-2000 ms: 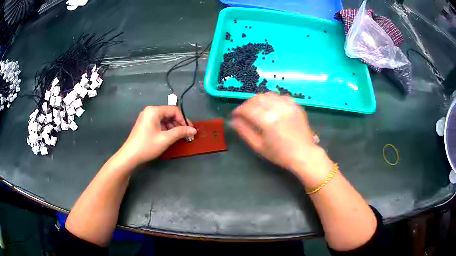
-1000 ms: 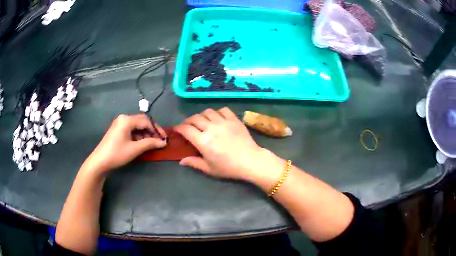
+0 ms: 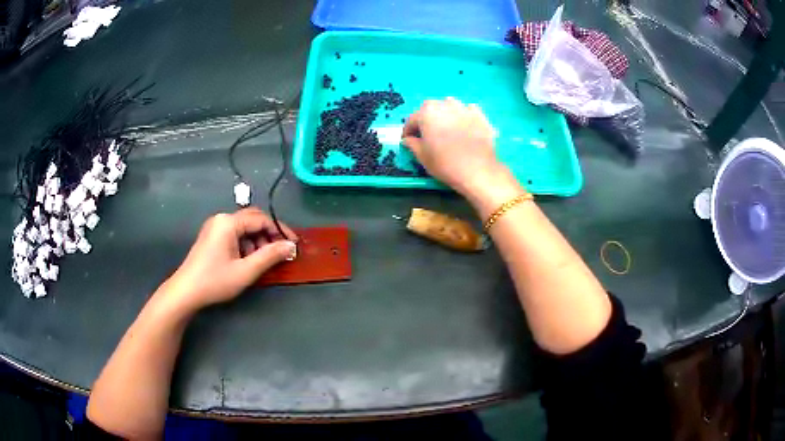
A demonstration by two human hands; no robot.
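Observation:
My left hand (image 3: 237, 254) pinches the white end (image 3: 291, 251) of a black cord (image 3: 280, 185) over the left part of a flat red-brown block (image 3: 320, 257). Another white square (image 3: 242, 194) lies on the looped cord just behind the hand. My right hand (image 3: 452, 142) is over the teal tray (image 3: 564, 164), at the right edge of the heap of small black parts (image 3: 349, 129). Its fingertips point down at the parts; whether they hold one cannot be told. The awl (image 3: 443, 229) lies on the mat between block and right wrist, its thin metal tip pointing left.
A pile of white-ended black cords (image 3: 64, 215) lies at the left. A blue tray (image 3: 413, 15) is behind the teal one. A clear plastic bag (image 3: 572, 82) rests by a checked cloth (image 3: 602, 47). A yellow rubber band (image 3: 615, 257) and a small white fan (image 3: 753, 209) are at the right.
My right hand has moved from the block up and right into the teal tray, uncovering the block. My left hand stays on the block with the white end. The whole view has shifted slightly.

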